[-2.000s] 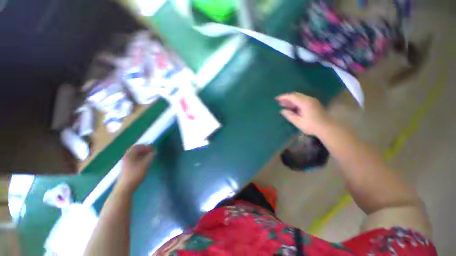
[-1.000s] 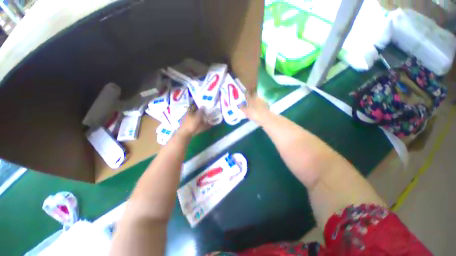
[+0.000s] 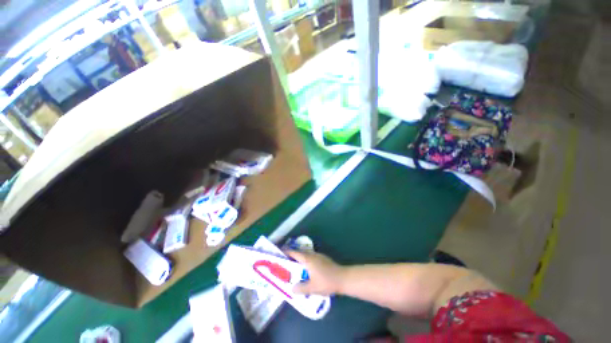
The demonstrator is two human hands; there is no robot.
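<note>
My right hand (image 3: 317, 273) is closed on several white retail boxes (image 3: 268, 269) above the green bench, in the lower middle. The top box shows a red product picture and blue marks. Another retail box lies partly under them, and a mostly white box stands out at lower left of them, cut off by the bottom edge. My left hand is not in view. The brown supply carton (image 3: 289, 144) lies on its side at left, dark inside, with several loose boxes (image 3: 175, 231) on its lower wall.
A pale strip (image 3: 402, 159) runs over the green bench (image 3: 382, 214). A metal post (image 3: 367, 80), a green carrier bag (image 3: 328, 110), a flowered cloth bag (image 3: 462, 137) and a white wrapped bundle (image 3: 486, 67) stand beyond. A small pink and white item (image 3: 100, 334) is at bottom left.
My right hand has moved back from the supply carton with several boxes in it. My left hand has left the view. Fewer boxes lie in the carton. The view has tilted up.
</note>
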